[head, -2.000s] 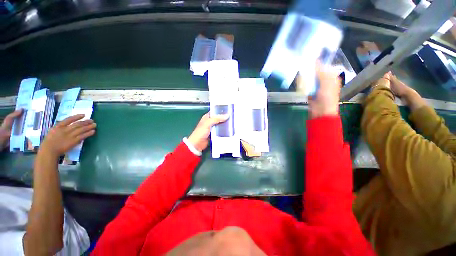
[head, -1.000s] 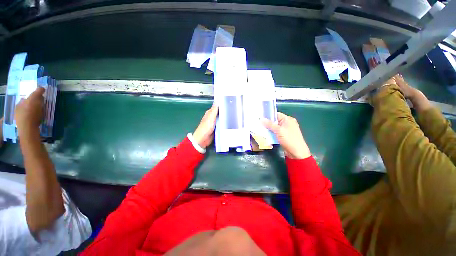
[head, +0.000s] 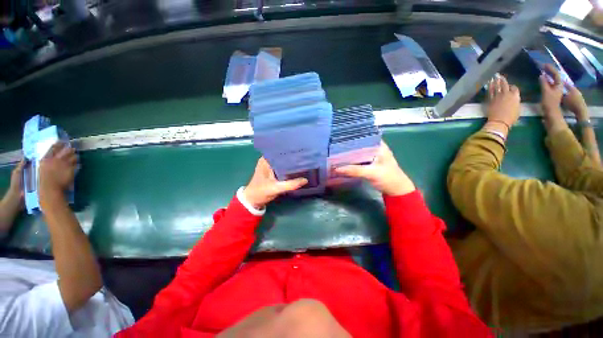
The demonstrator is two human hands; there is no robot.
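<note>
A thick stack of flattened window boxes (head: 291, 135) stands tilted upright over the green bench edge, its many layered edges showing at the top. The taller panels are on the left, the shorter ones on the right. My left hand (head: 268, 186) grips the lower left side, thumb across the front near a dark window. My right hand (head: 380, 171) grips the lower right side, thumb on the front. The fingers behind the stack are hidden.
Loose boxes (head: 413, 66) lie on the dark green belt (head: 165, 86) beyond the pale side rail (head: 178, 134). A slanting metal post (head: 492, 59) is at right. A person's hands hold boxes (head: 49, 162) at left. Another person's ochre sleeves (head: 502, 178) reach over the rail at right.
The boxes went from lying nearly flat to tilted up, showing their layered edges. My right hand came back from the belt and now grips the stack. Loose boxes on the belt appear further left.
</note>
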